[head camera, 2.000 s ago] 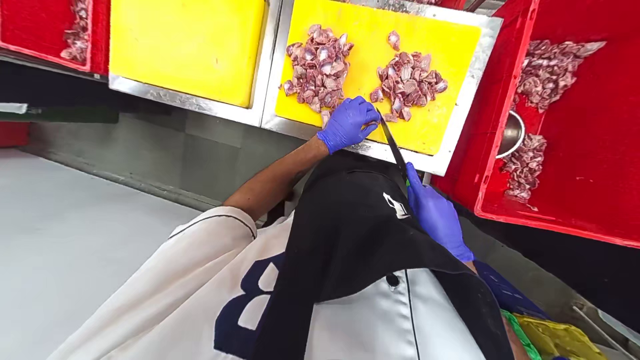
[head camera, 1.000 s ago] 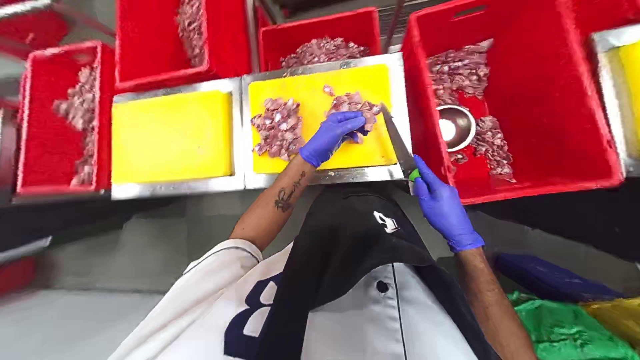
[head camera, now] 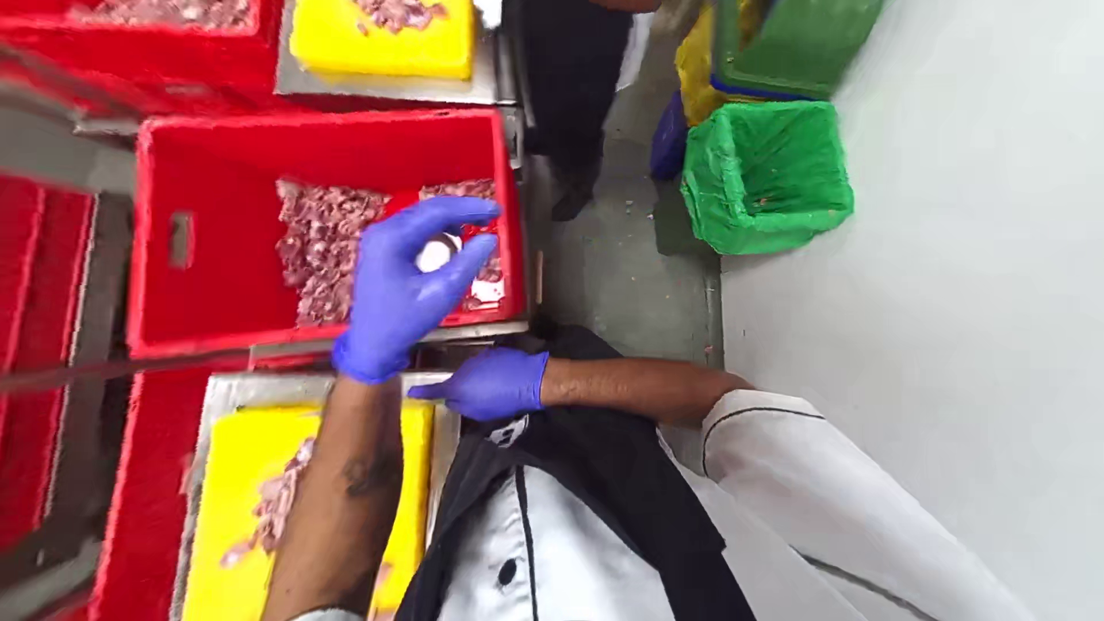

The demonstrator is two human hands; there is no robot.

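My left hand [head camera: 414, 289], in a blue glove, reaches over a red plastic crate [head camera: 216, 341] with its thumb and fingers curved apart and nothing seen between the tips. Behind it, a round bowl [head camera: 437, 253] shows in part, among small cut pieces of meat [head camera: 323, 246]. My right hand [head camera: 492, 384], also gloved, is low near my apron, by the metal edge of the work surface, one finger extended. Its palm is hidden, and no knife shows. Under my left forearm, a yellow cutting board [head camera: 233, 483] bears meat pieces [head camera: 276, 504].
Another yellow board [head camera: 379, 52] with meat and a red crate [head camera: 172, 43] stand beyond. A person in dark clothing [head camera: 569, 78] stands at the far side. A green-lined bin [head camera: 768, 177] is on the floor beside a white wall [head camera: 931, 302].
My left hand has left the meat on the yellow board and is over the red crate. The knife seen in my right hand earlier is out of sight. The view has turned strongly.
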